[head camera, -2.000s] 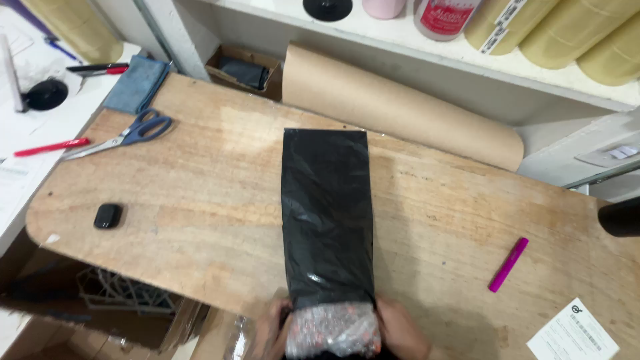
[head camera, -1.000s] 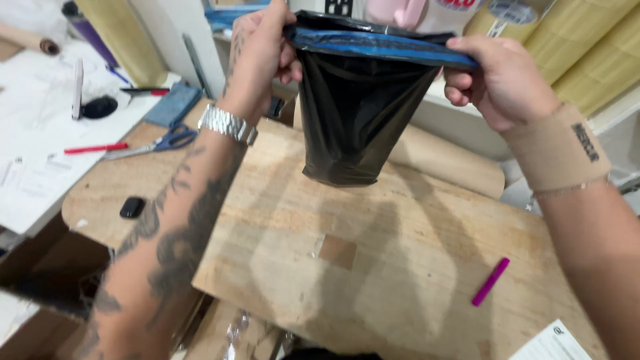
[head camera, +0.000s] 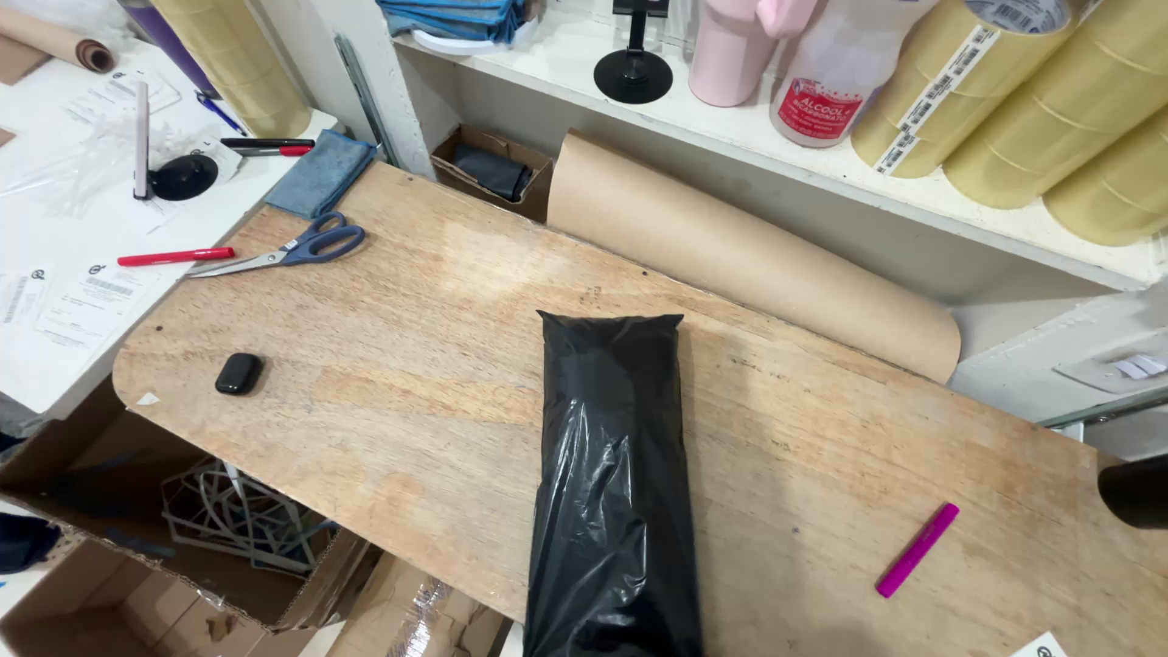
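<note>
A filled black plastic mailing bag (head camera: 613, 484) lies on the wooden tabletop (head camera: 420, 411), its closed end toward the shelf and its near end cut off by the bottom edge of the view. Neither of my hands shows in the head view now. To the bag's right lies a magenta marker (head camera: 917, 550). A small black case (head camera: 239, 374) rests at the left. Blue-handled scissors (head camera: 297, 251) lie near the left back edge, beside a red pen (head camera: 175, 257) and a folded blue cloth (head camera: 321, 172).
A brown kraft paper roll (head camera: 748, 260) runs behind the table, under a white shelf (head camera: 730, 151) bearing packing tape rolls (head camera: 1031, 119), a bottle (head camera: 821, 100) and a pink cup (head camera: 730, 55). An open cardboard box (head camera: 274, 566) with white strips stands below the left front edge.
A second ago both hands held the black bag up by its rim, with a blue strip along it. The bag now lies on the table looking filled, and both hands have left the view.
</note>
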